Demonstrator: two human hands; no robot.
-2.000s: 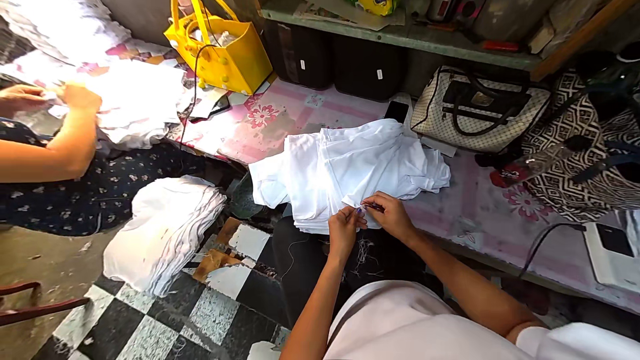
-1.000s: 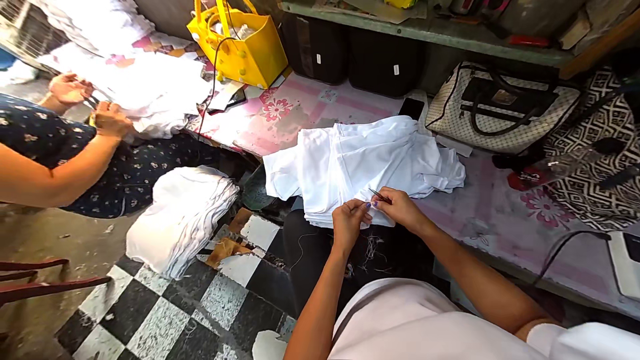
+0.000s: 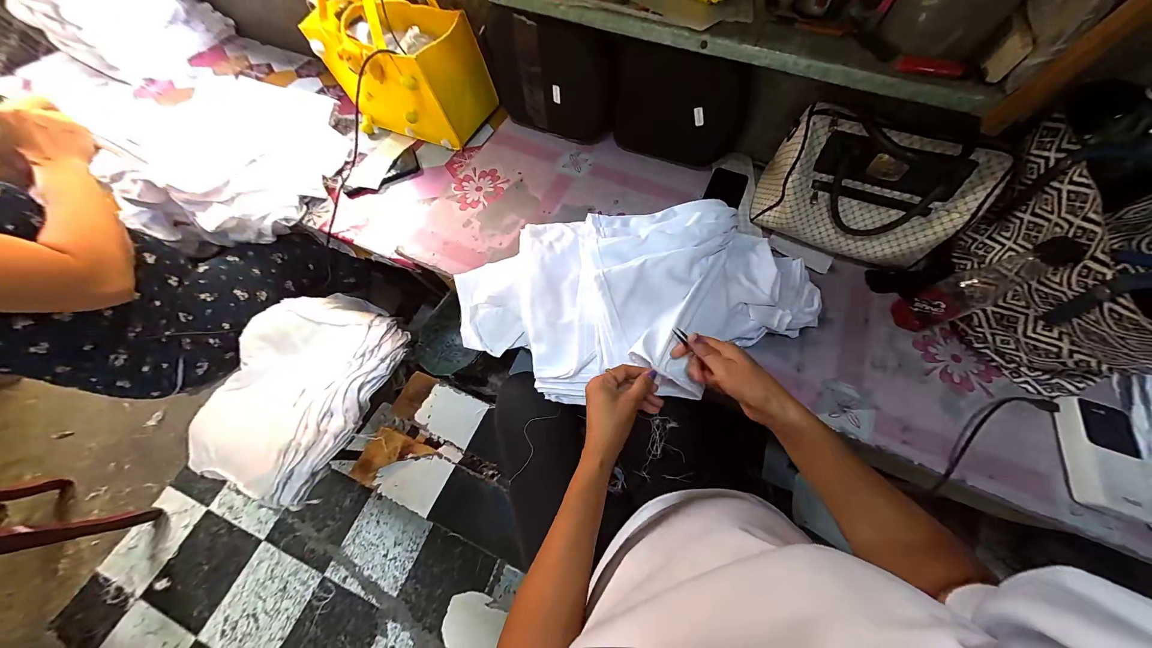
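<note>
A stack of white garments (image 3: 630,279) lies on the table's front edge and partly over my lap. My left hand (image 3: 621,400) pinches the near edge of the top garment between thumb and fingers. Just to its right, my right hand (image 3: 733,373) holds a small dark-tipped tool (image 3: 681,337), perhaps thread snips, its tips pointing up and left over the cloth. Whether its blades are apart cannot be told. Loose thread ends (image 3: 661,441) lie on my dark trousers below the hands.
A patterned handbag (image 3: 886,184), a phone (image 3: 725,187) and a yellow bag (image 3: 414,81) stand along the table (image 3: 540,180). At left, another person's arm (image 3: 67,225) rests by white cloth. A folded white pile (image 3: 288,387) sits lower left. A white device (image 3: 1107,459) is at right.
My right hand has moved slightly away from my left, with the tool's tips now raised clear of the left fingers. The other person's hands have come together again.
</note>
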